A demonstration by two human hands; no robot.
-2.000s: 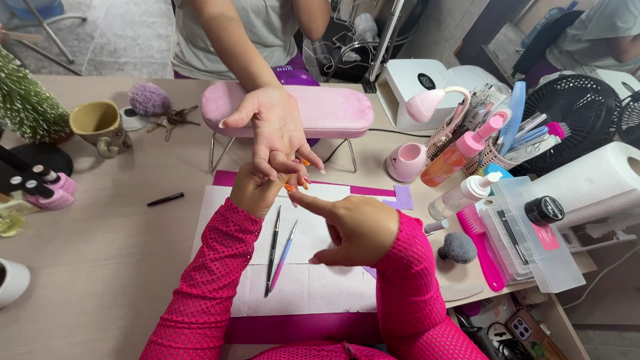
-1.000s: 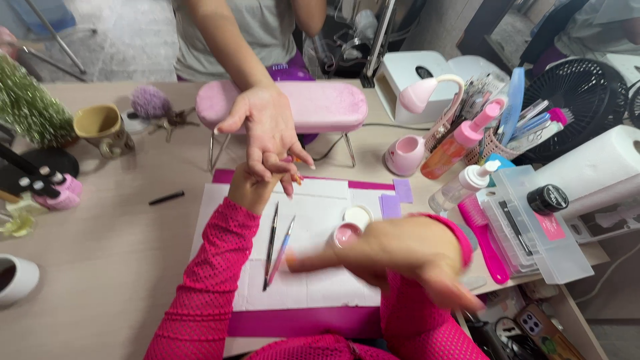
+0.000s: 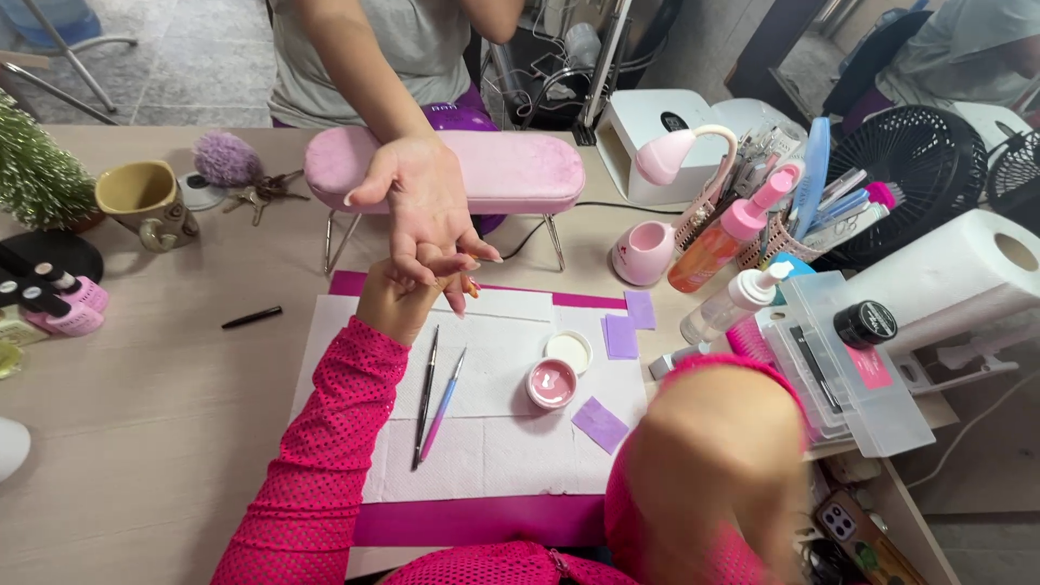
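My left hand [image 3: 400, 302] grips the fingers of a person's hand [image 3: 426, 203], which lies palm up with its wrist on a pink padded hand rest [image 3: 520, 169]. My right hand [image 3: 719, 455], blurred, hovers at the lower right; its fingers are not clear. Between my arms, white paper towels [image 3: 487, 455] lie on a magenta mat [image 3: 479, 522]. On them are a dark thin brush [image 3: 427, 390], a blue and pink brush [image 3: 444, 405], a jar of pink gel [image 3: 552, 383] with its lid off, a white lid [image 3: 569, 351] touching it and a purple paper piece [image 3: 600, 424].
At right stand a pink pump bottle [image 3: 723, 236], a clear pump bottle [image 3: 735, 305], a plastic box [image 3: 812, 382], a paper towel roll [image 3: 951, 276] and a black fan [image 3: 902, 179]. At left are a mug [image 3: 146, 203], keys [image 3: 258, 199], a black pen [image 3: 252, 318] and polish bottles [image 3: 73, 309].
My right hand has moved away from the person's fingers toward the lower right, uncovering the gel jar and white lid. My left hand keeps its hold on the person's fingers.
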